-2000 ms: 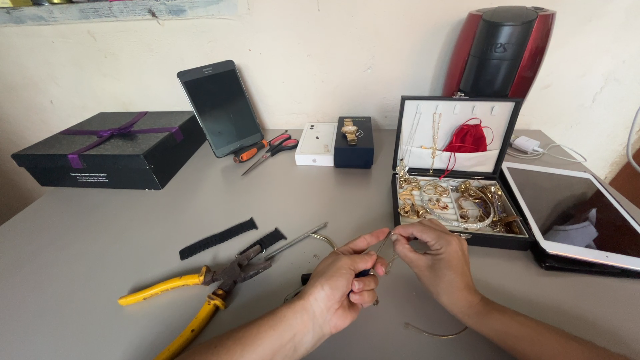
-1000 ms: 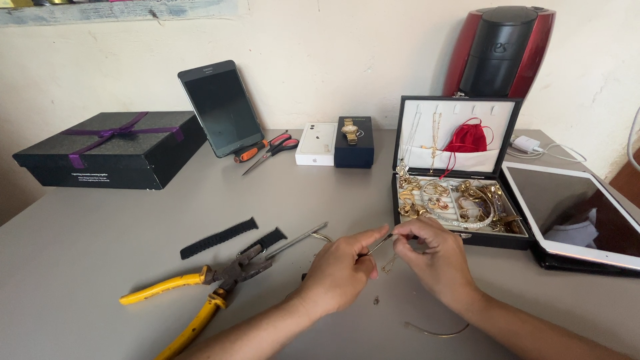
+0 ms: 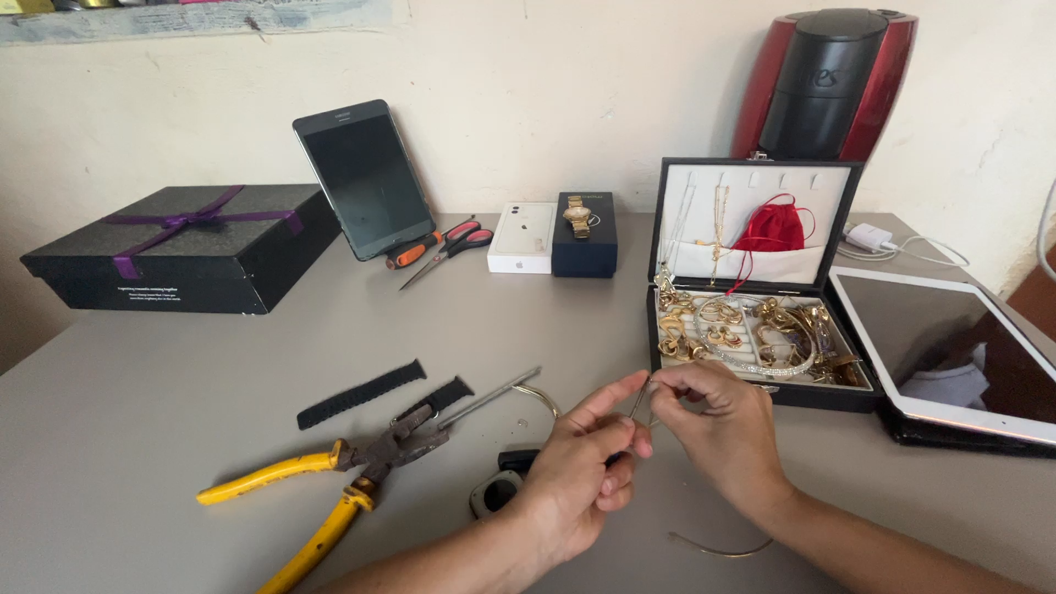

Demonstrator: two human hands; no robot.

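Observation:
My left hand (image 3: 582, 470) holds a thin metal rod (image 3: 638, 399), perhaps a small tool, between thumb and fingers. At its tip, my right hand (image 3: 718, 421) pinches something too small to make out, and part of a fine chain or wire seems to hang between the hands. A watch case (image 3: 497, 493) lies partly hidden by my left wrist. Left of the hands are pliers with yellow handles (image 3: 280, 477), a metal rod (image 3: 491, 398) and two black watch strap pieces (image 3: 360, 394). A curved metal wire (image 3: 718, 550) lies below my right hand.
An open jewelry box (image 3: 763, 396) stands just behind my right hand, with a tablet (image 3: 949, 355) to its right. Farther back are scissors (image 3: 450, 247), a white phone box (image 3: 521, 239), a dark box with a gold watch (image 3: 577, 216), a leaning tablet (image 3: 363, 177) and a ribboned black box (image 3: 173, 264).
The left hand has turned, so its curled fingers show again, and the thin rod now points more steeply upward. The right hand stays beside its tip.

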